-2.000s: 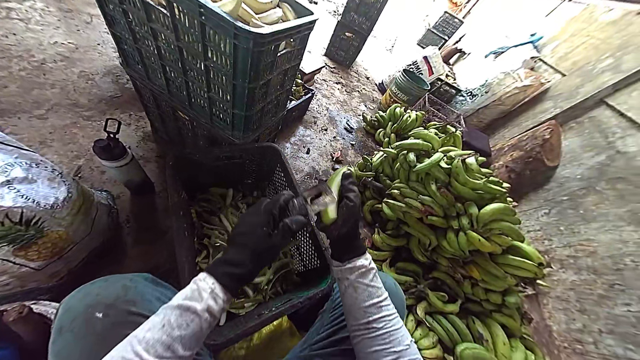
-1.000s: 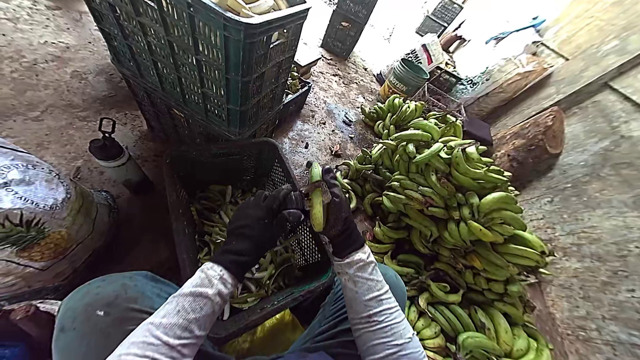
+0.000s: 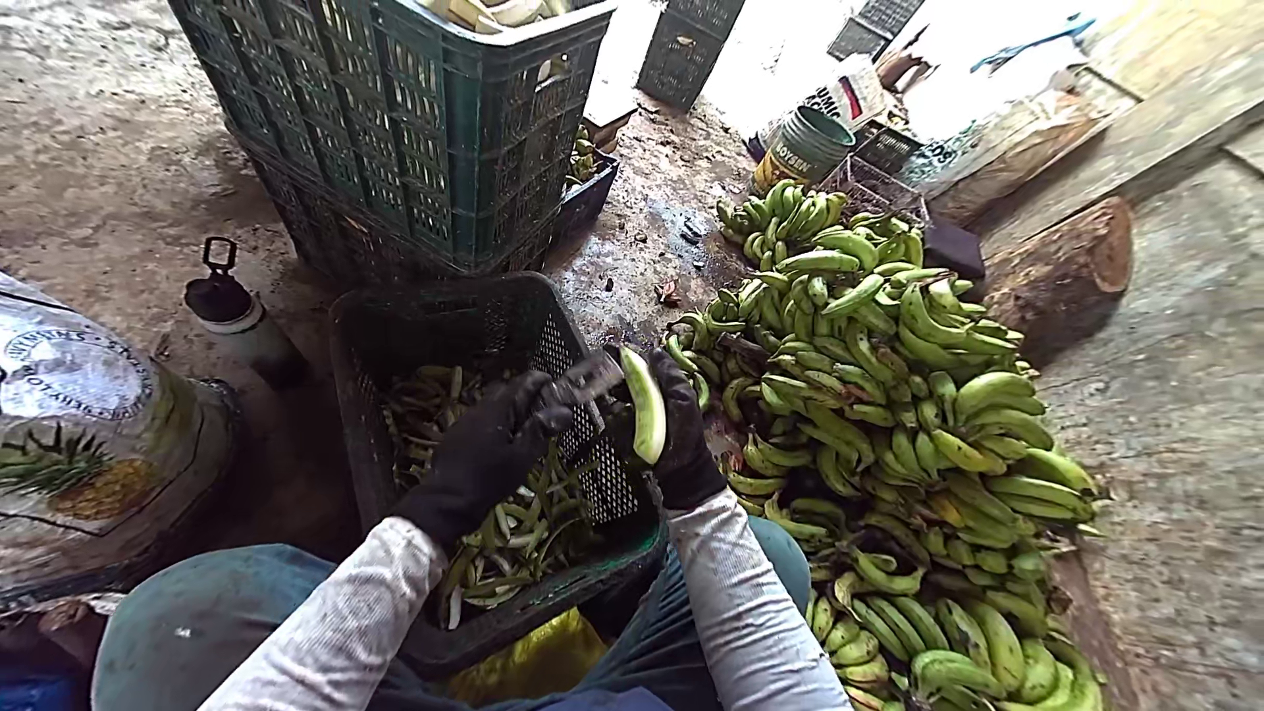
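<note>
My left hand (image 3: 489, 444), in a black glove, is closed on a peeler-like tool (image 3: 589, 378) whose blurred flat end points toward the fruit. In my right hand (image 3: 683, 434), also gloved in black, is a green banana or plantain (image 3: 645, 405), held upright, with a pale, peeled-looking face toward the tool. Both hands are above the right side of a black plastic crate (image 3: 513, 624), which holds strips of green peel (image 3: 518, 533). A large heap of green bananas or plantains (image 3: 889, 375) lies to the right of my right hand.
Stacked green crates (image 3: 474, 128) stand ahead, the top one holding pale peeled fruit (image 3: 504, 12). A bottle (image 3: 247, 326) and a printed sack (image 3: 89, 415) are at left. Beyond the heap are a paint bucket (image 3: 805, 148) and a cut log (image 3: 1066, 267) by the wall.
The fruit in my right hand now shows a paler face than one second ago. The tool, held close to the fruit then, is now slightly to its left.
</note>
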